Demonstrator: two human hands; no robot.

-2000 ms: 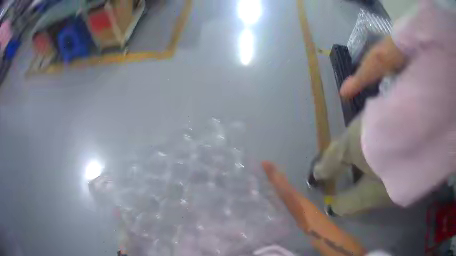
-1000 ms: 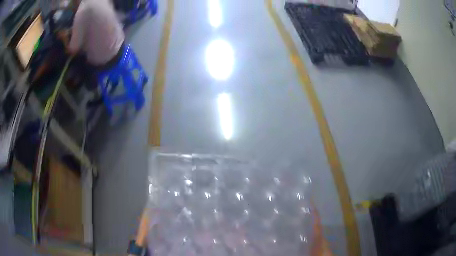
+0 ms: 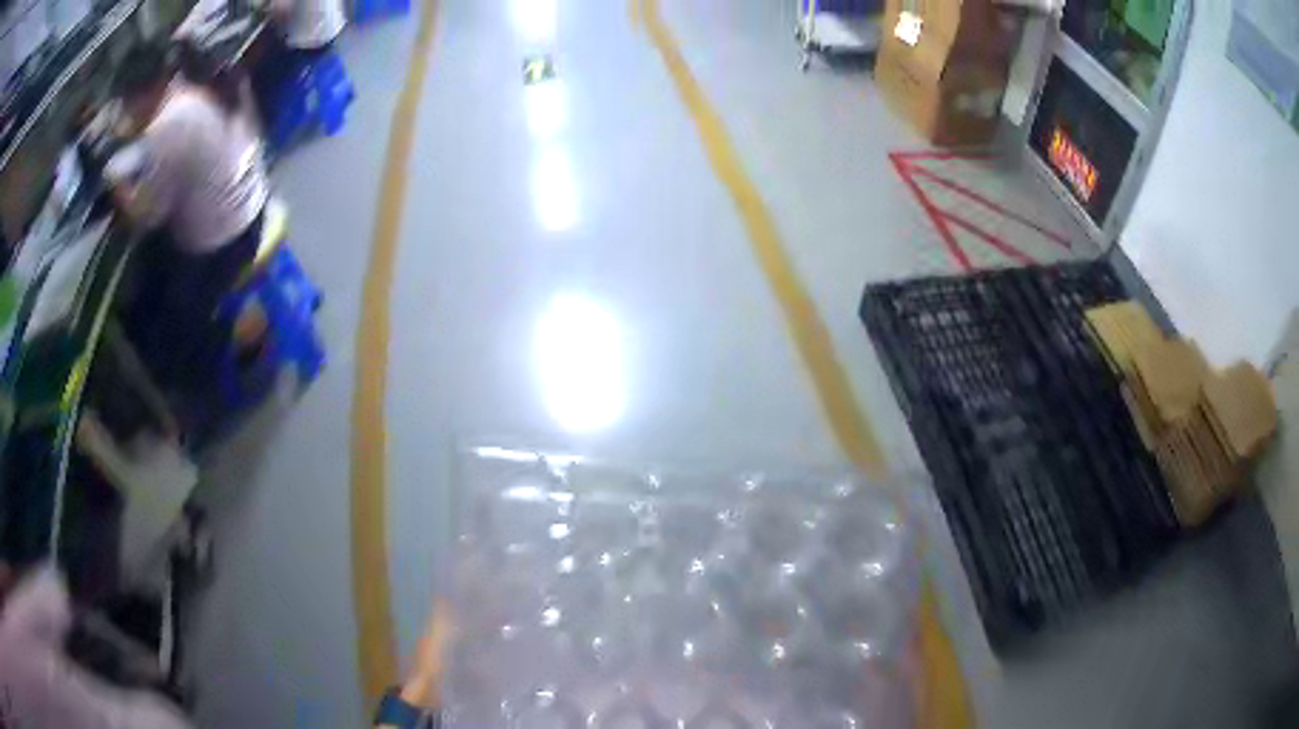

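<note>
A clear blister tray (image 3: 698, 584) with rows of round pockets is held out low in front of me, its far edge across the lower middle. The bottom of the picture cuts it off. My left hand (image 3: 432, 658) grips its left side, mostly hidden behind the tray, with a dark band at the wrist. My right hand cannot be made out; the tray's right side shows no clear fingers.
A grey floor aisle runs ahead between yellow tape lines (image 3: 373, 427). On the right are a black pallet (image 3: 997, 442), flattened cardboard (image 3: 1175, 399), a carton (image 3: 947, 64) and a glass door (image 3: 1090, 121). On the left, people (image 3: 207, 164) sit on blue stools (image 3: 278, 321) at benches.
The view has moved forward along the aisle. The person standing close on the right has left view. The pallet has come nearer. The tray stays held in front, now slightly further right.
</note>
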